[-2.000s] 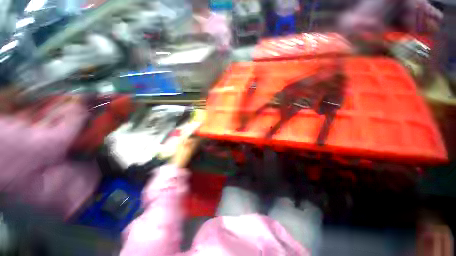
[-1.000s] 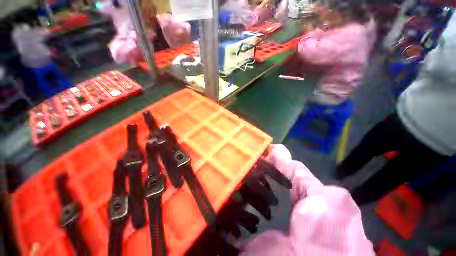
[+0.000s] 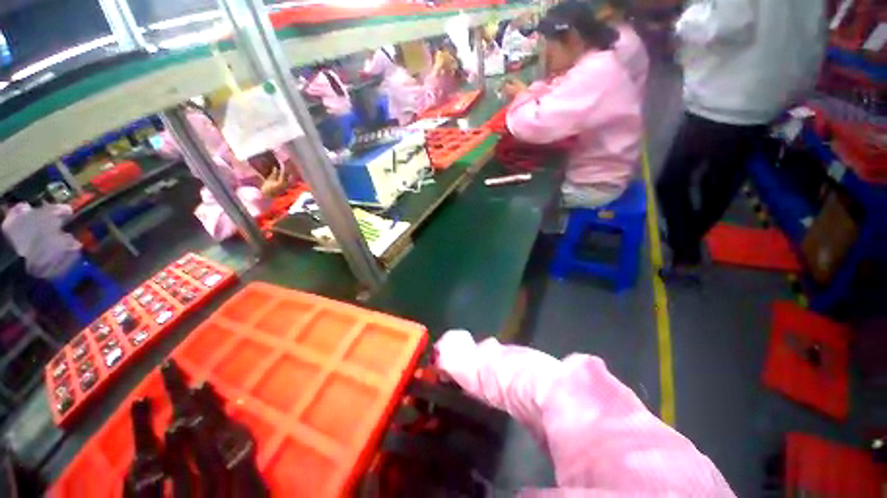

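Observation:
An orange-red watch tray (image 3: 301, 384) with square cells slants across the lower left, cut off by the picture's edge. Several black smartwatches with straps (image 3: 199, 443) lie bunched on its near left part. The cells towards its right end hold nothing. My right arm in a pink sleeve (image 3: 584, 409) reaches in from the lower right. Its cuff meets the tray's right corner, and my right hand is at that edge, with its fingers almost wholly hidden. Dark strap-like shapes show dimly below the tray. My left hand is out of the picture.
A second red tray (image 3: 136, 331) with small pieces lies beyond on the green-topped bench (image 3: 477, 253). A metal post (image 3: 316, 160) rises close behind the tray. A blue-fronted box (image 3: 384, 170) stands further back. A seated person (image 3: 584, 107) and a standing person (image 3: 749, 68) are at the right.
The view has swung from the blue-fronted area towards the bench and aisle. The tray and my right arm now sit lower in the picture, still together, and fewer watches show.

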